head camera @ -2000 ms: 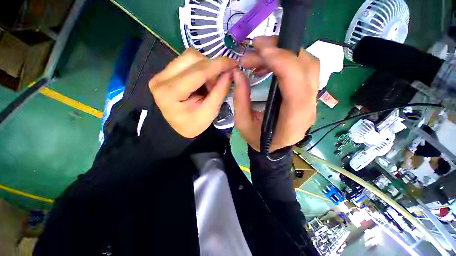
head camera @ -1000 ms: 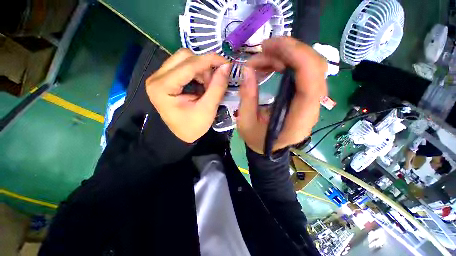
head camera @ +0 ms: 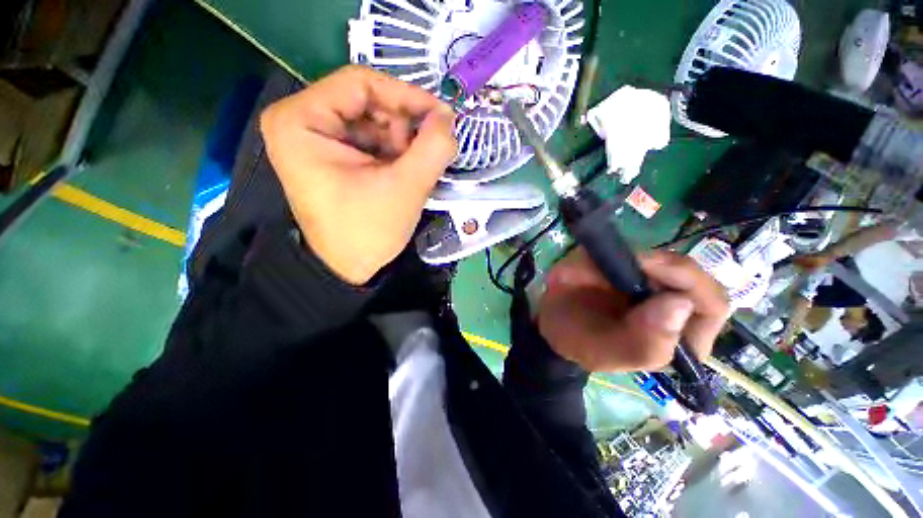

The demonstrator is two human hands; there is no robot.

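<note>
A white fan rear grille (head camera: 491, 144) lies open side up on the green bench, its clip base (head camera: 481, 218) toward me. A purple battery cell (head camera: 498, 51) lies across its centre, with thin lead wires at the near end. My left hand (head camera: 364, 167) pinches something very thin, seemingly a wire, by that end; the fingertips hide most of it. My right hand (head camera: 633, 312) holds a soldering iron (head camera: 605, 243) by its black handle. The metal tip points up and left to the grille's centre; I cannot tell whether it touches.
Another white grille (head camera: 737, 56), a dark hose (head camera: 774, 111), a crumpled white piece (head camera: 630, 126) and black cords lie to the right. A plain white cover (head camera: 863, 49) is farther right. A person's arm (head camera: 850, 243) shows at the right. Cardboard boxes (head camera: 46, 86) are at upper left.
My right hand has moved down and right, away from the left fingertips, and the iron has swung so its tip points into the grille. My left hand has shifted slightly left.
</note>
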